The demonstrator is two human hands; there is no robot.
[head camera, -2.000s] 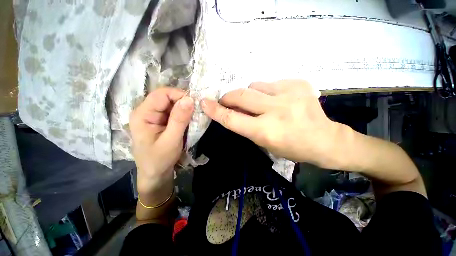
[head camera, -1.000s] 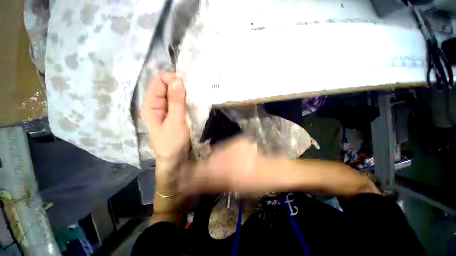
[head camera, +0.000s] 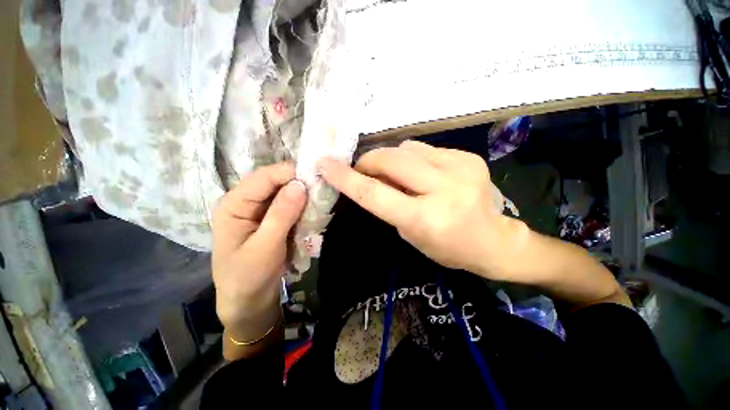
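Observation:
The large off-white cloth with beige-grey blotches (head camera: 148,104) hangs over the table edge at the left. A narrow frayed strip of the cloth (head camera: 326,96) runs down from the top centre to both hands. My left hand (head camera: 258,232) pinches the strip between thumb and fingers. My right hand (head camera: 432,196) is just right of it, index fingertip on the strip. Its other fingers are curled, and whether a small tool is inside cannot be seen. The strip's loose lower end (head camera: 308,244) hangs below the fingertips, with a small reddish mark on it.
The white table top (head camera: 512,56) has a wooden front edge (head camera: 528,110) and a printed ruler (head camera: 624,54). Black-handled shears (head camera: 711,52) lie at its right end, cut off by the picture's edge. A brown board (head camera: 28,128) is at the far left. Metal legs stand below.
My right hand, blurred and lower over my left wrist a second ago, is back up at the strip beside my left fingertips. My left hand and the strip's held part have moved lower.

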